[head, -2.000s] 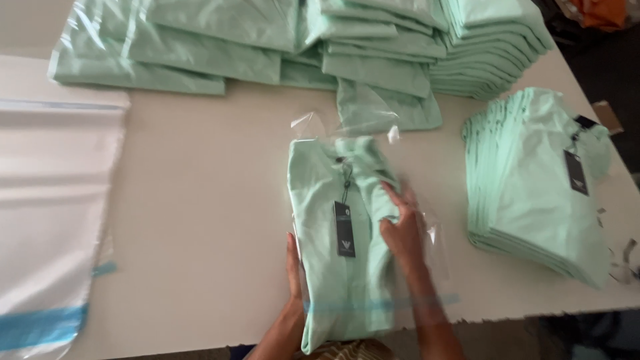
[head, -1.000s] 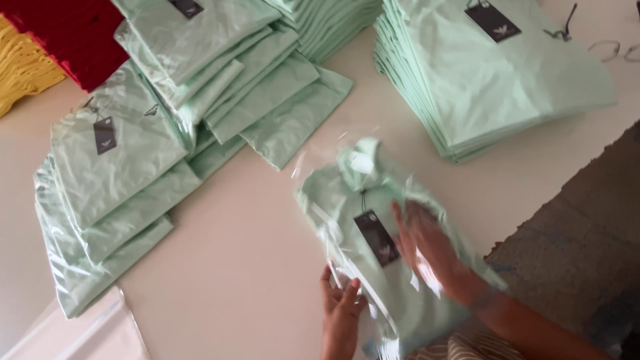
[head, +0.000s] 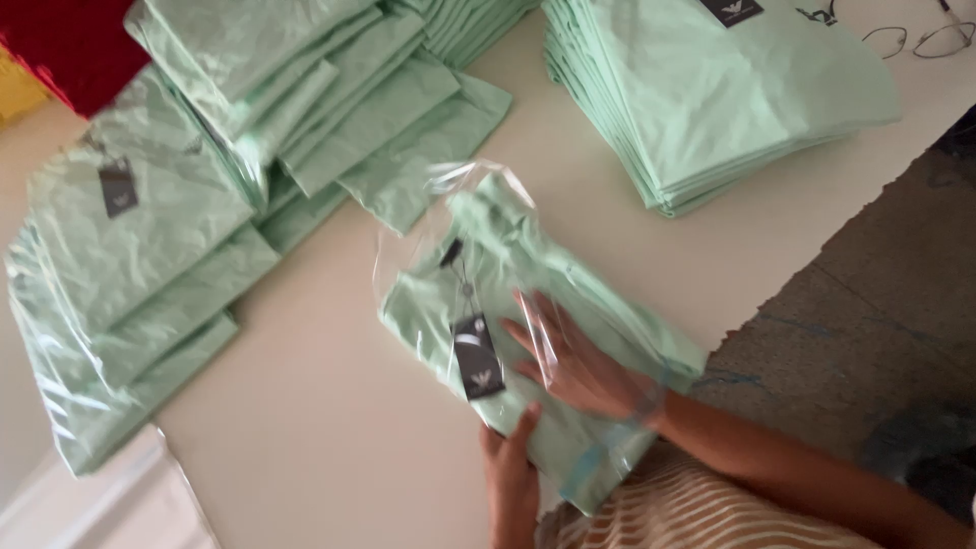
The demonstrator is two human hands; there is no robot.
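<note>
A folded mint-green garment (head: 549, 267) lies in a clear plastic bag on the table, tilted toward the upper left, with a dark hang tag (head: 478, 357) on its front. My right hand (head: 583, 366) is inside the bag, fingers spread and resting on the fabric beside the tag. With thumb on top and fingers at the edge, my left hand (head: 512, 465) grips the lower left side of the garment. A light blue strip (head: 598, 465) crosses the bag near its lower end, by my right wrist.
Bagged mint garments (head: 152, 221) are piled at the upper left. A stack of folded garments (head: 709, 99) stands at the upper right, near cords (head: 926, 40). Red fabric (head: 76, 46) and yellow fabric (head: 17, 88) lie in the corner, plastic bags (head: 114, 499) at lower left. The table edge (head: 823, 244) is jagged.
The view has turned and shifted strongly since two seconds ago. The right hand stays on the garment inside the bag, the left hand at its side. Since one second ago, little else has plainly changed.
</note>
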